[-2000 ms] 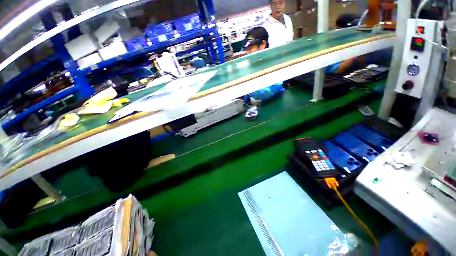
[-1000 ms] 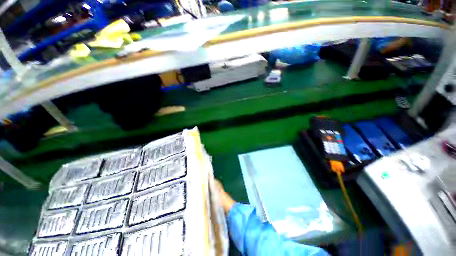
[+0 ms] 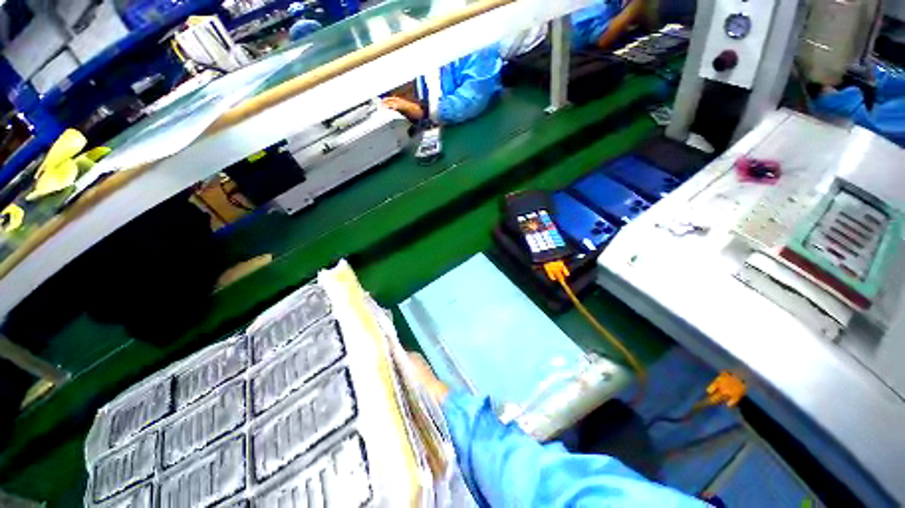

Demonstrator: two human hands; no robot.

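A thick stack of blister trays stands at the lower left. Its top tray is a grey-clear grid of pockets with slotted parts, and paper or card edges show along its right side. My right hand, in a light-blue sleeve, lies against the stack's right side and holds it there. Its fingertips are hidden by the stack's edge. My left hand is not in view.
A light-blue sheet or bag lies right of the stack. Beyond it are a black keypad terminal with an orange cable and blue flat units. A white machine table with a green-framed fixture is at right. A person's hand shows beyond the raised shelf.
Since the oldest frame, the tray stack shows larger and my right hand has come into view at its side. Since the middle frame, the view has turned right, showing more machine table.
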